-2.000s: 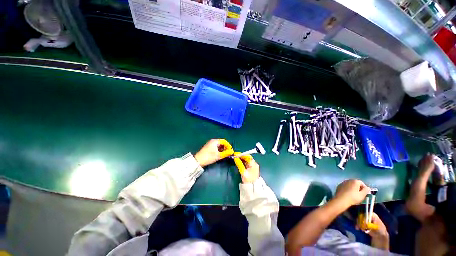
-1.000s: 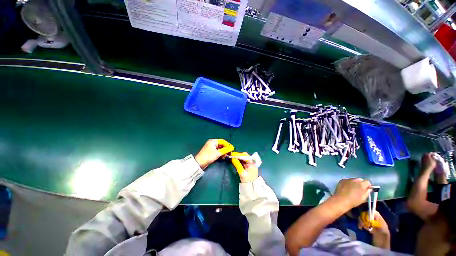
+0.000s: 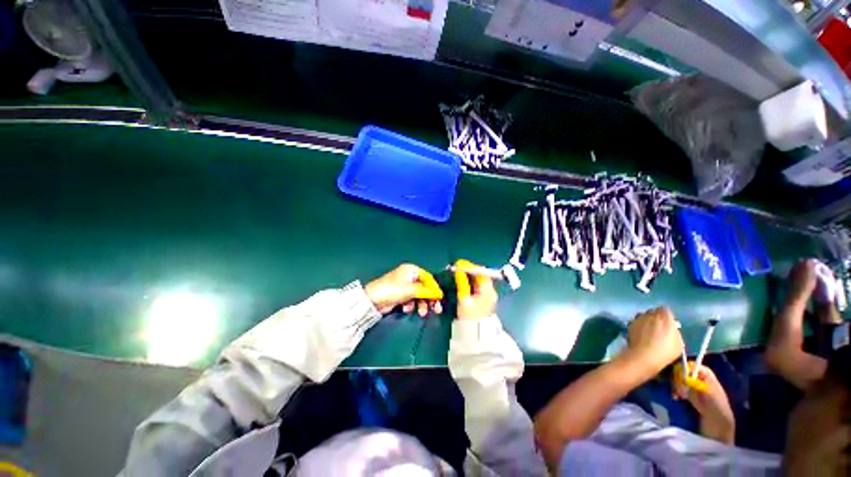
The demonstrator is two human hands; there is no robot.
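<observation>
My right hand (image 3: 476, 289), with yellow-orange finger cots, holds a slim white stick-shaped unit (image 3: 492, 272). Its crosswise head points right, and its other end sticks out a little to the left of my fingertips. My left hand (image 3: 408, 290), also with yellow-orange cots, is just left of it, a small gap apart. Its fingers are bent and close together; whether they hold something small is too small to tell. A thin dark line (image 3: 416, 343) runs on the green surface below my left hand. The blue parts tray (image 3: 401, 177) lies behind my hands, with tiny dark bits in it.
A large pile of units (image 3: 611, 228) lies to the right, a small pile (image 3: 478, 138) behind the metal rail. Two blue trays (image 3: 709, 250) stand farther right. A neighbour's hands (image 3: 658, 337) hold units at my right. A clear plastic bag (image 3: 704, 130) is at back right.
My hands, touching together before, are now apart. My right hand has moved slightly up and right with the unit. The whole view has shifted a little; the neighbour's hands have moved apart.
</observation>
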